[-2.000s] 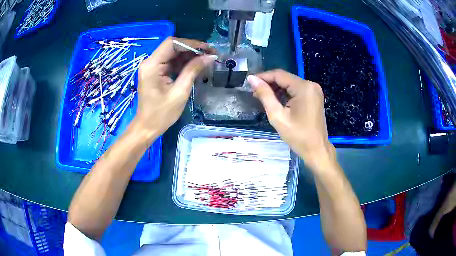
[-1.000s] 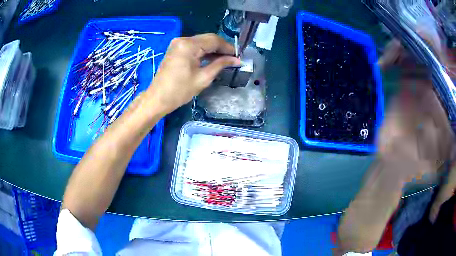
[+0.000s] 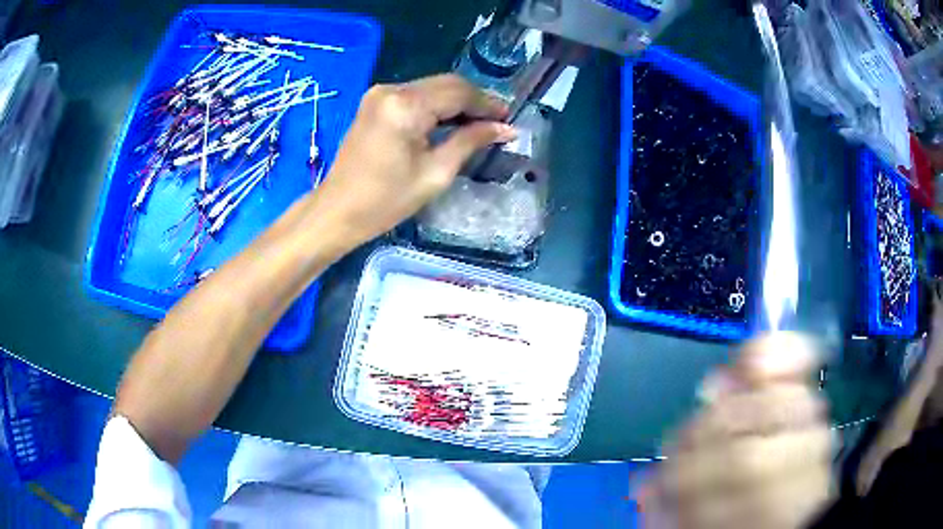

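Observation:
The grey press head (image 3: 600,21) is at the top centre, with its narrow ram (image 3: 537,83) coming down to the metal block (image 3: 509,163) on the base plate (image 3: 481,219). My left hand (image 3: 429,139) is at the block, thumb and fingertips pinched together beside the ram. Whatever is between those fingertips is hidden. My right hand (image 3: 760,439) is blurred at the lower right, its fist closed around the lower end of the long shiny press lever (image 3: 781,217).
A blue tray of rods (image 3: 129,227) is at the left, a blue tray of black rings (image 3: 618,243) at the right. A clear box of thin rods (image 3: 346,356) lies nearest me. Clear boxes (image 3: 23,134) stand far left. Part of a person (image 3: 905,465) is at the right edge.
My right hand left the block, went to the right and now holds the lever, which has swung down towards me. My left hand stays at the block; the white rod seen above its fingertips no longer shows.

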